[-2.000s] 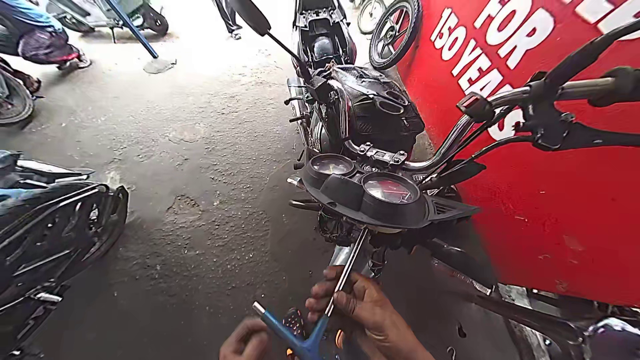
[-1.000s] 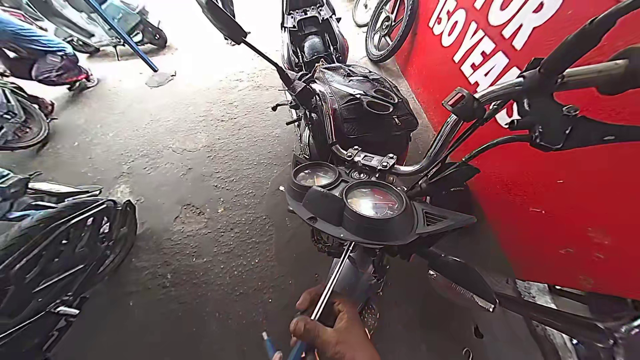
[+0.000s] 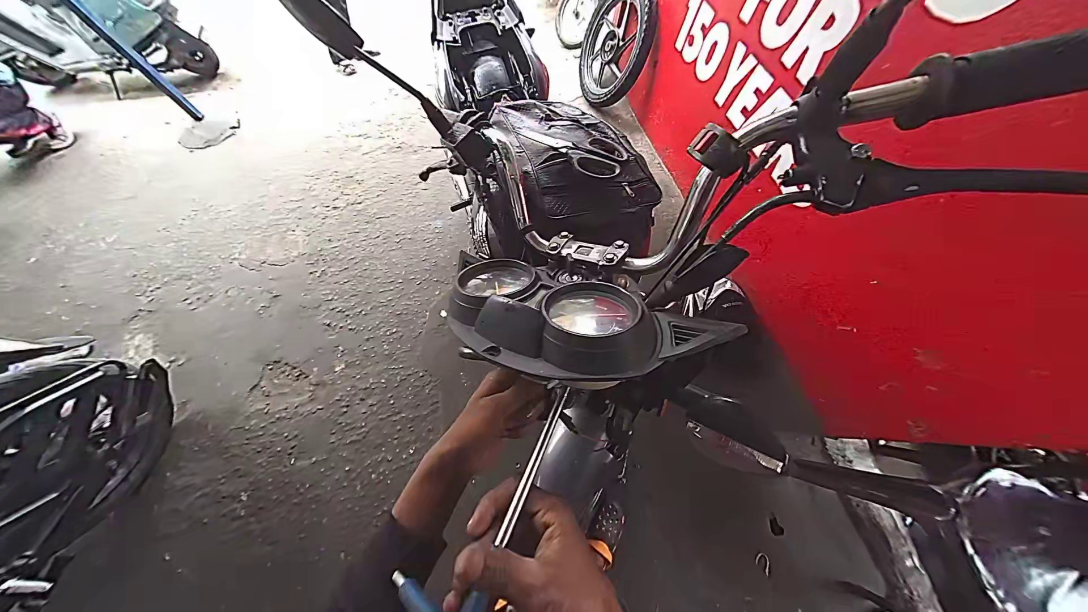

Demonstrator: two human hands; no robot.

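Note:
My right hand [image 3: 535,552] grips a long-shafted metal tool [image 3: 531,467] with a blue handle [image 3: 416,593], probably a T- or Y-shaped wrench. The shaft's far end goes under the motorcycle's black instrument cluster [image 3: 561,340] and is hidden there. My left hand [image 3: 501,408] reaches in below the cluster's left part, beside the shaft; its fingertips are hidden, so whether it holds anything cannot be told. The chrome handlebar [image 3: 693,212] and its clamp [image 3: 586,250] lie behind the gauges. Below is the grey front fender [image 3: 578,450].
A red painted wall [image 3: 960,297] with white lettering stands at the right. Another motorcycle's wheel [image 3: 93,459] is at the left, and more motorcycles [image 3: 489,51] stand behind. A blue pole [image 3: 136,59] and part of a person [image 3: 25,115] show at upper left. A mirror [image 3: 323,25] sticks out.
My left hand, out of view one second ago, is now under the instrument cluster. My right hand stays on the tool, whose shaft still points up under the cluster.

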